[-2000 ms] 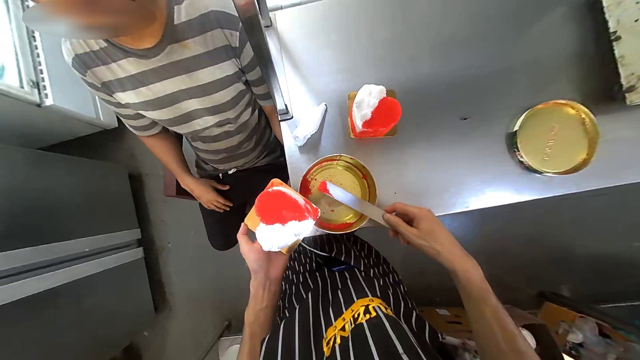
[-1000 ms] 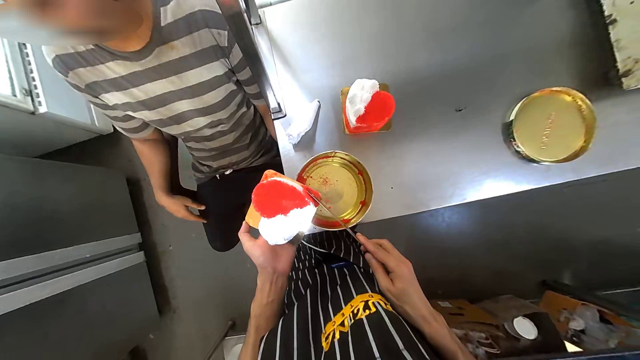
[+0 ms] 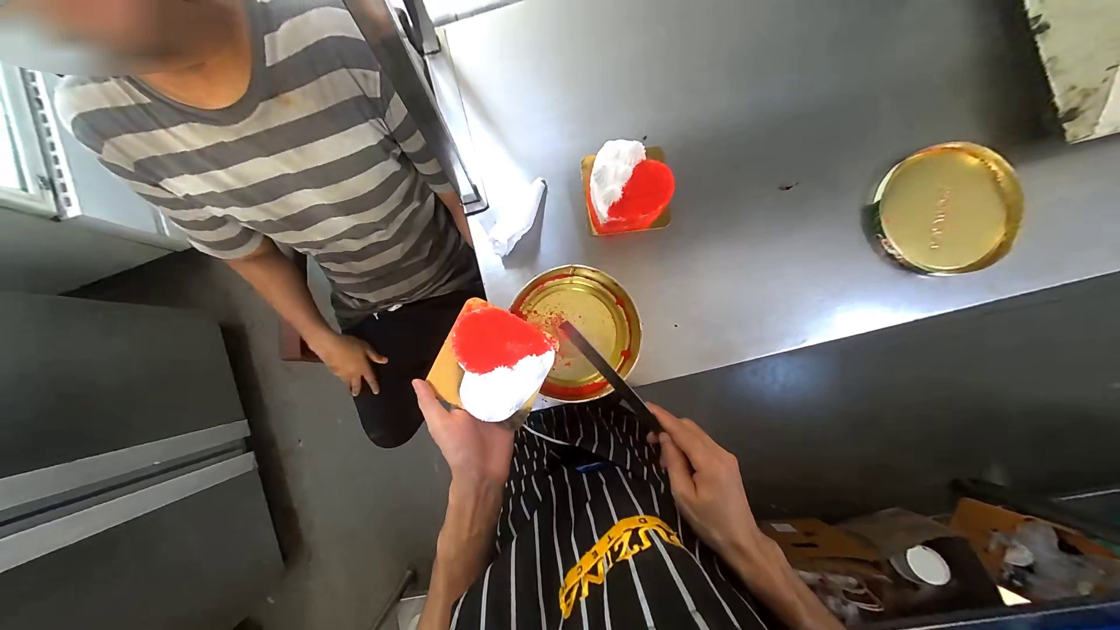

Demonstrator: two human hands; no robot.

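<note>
My left hand [image 3: 468, 437] holds a small heart-shaped cake [image 3: 503, 363], coated red and white, on a gold cake board [image 3: 447, 372]. In my right hand [image 3: 700, 468] is a palette knife [image 3: 610, 372], its blade seen nearly edge-on and its tip close to the cake's red side. Below the tip lies a round gold tin lid [image 3: 626, 350] with red crumbs or smears inside. A second red and white heart cake [image 3: 643, 194] sits on its own gold board on the metal table.
A piping bag [image 3: 518, 217] with white content lies at the left of the metal table [image 3: 744, 289]. A round gold tin [image 3: 949, 210] stands at the right. Another person [image 3: 306, 157] in a striped shirt stands at the left, beside a metal frame. Cardboard boxes [image 3: 814, 538] are below right.
My right hand moved down and left from two seconds ago. The palette knife now shows its narrow edge, where its flat blade faced up over the tin before.
</note>
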